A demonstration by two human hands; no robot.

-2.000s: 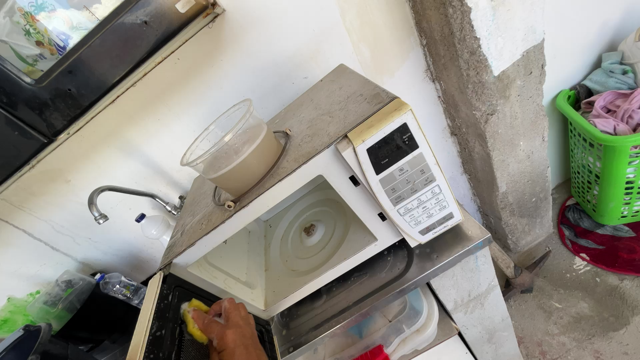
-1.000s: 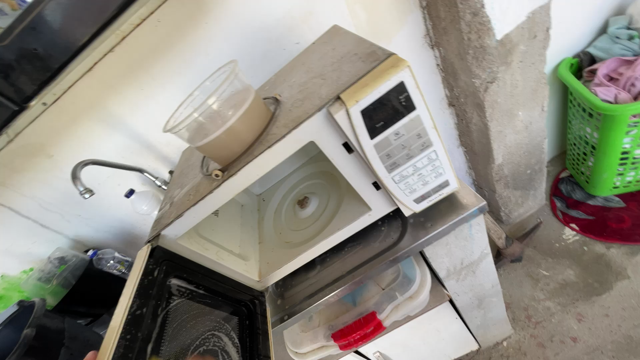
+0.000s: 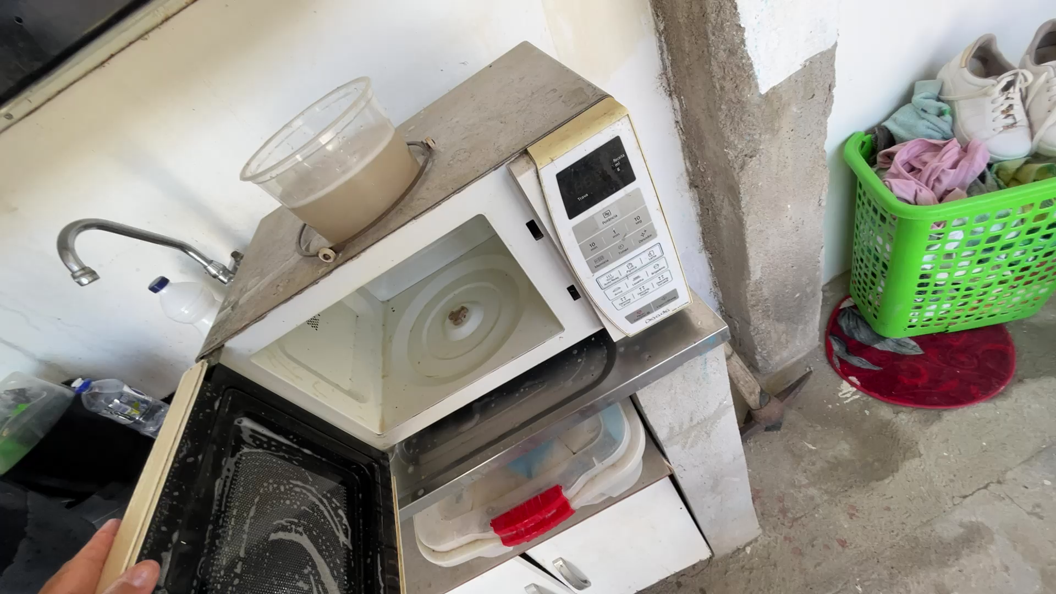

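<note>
At the lower left my left hand (image 3: 103,565) grips the outer edge of the microwave door (image 3: 272,495), which stands swung out and has soapy streaks on its dark inner face. My right hand is out of view. The white microwave oven (image 3: 396,412) is open, with a brown spot on its cavity floor. On its dusty top a clear plastic bucket (image 3: 355,177) holds cloudy liquid, its wire handle hanging down around it. No sponge shows in the current view.
A metal faucet (image 3: 148,235) and plastic bottles (image 3: 124,404) are at left. Below the steel counter (image 3: 660,355) sit lidded plastic containers (image 3: 610,470) with a red brush (image 3: 532,516). At right are a concrete column (image 3: 742,165), a pickaxe (image 3: 767,408), a green laundry basket (image 3: 949,256) and a red mat (image 3: 949,371).
The hand with the yellow sponge, seen on the door's inside two seconds ago, has left the view. A hand now holds the door's outer edge. Soapy streaks show on the door.
</note>
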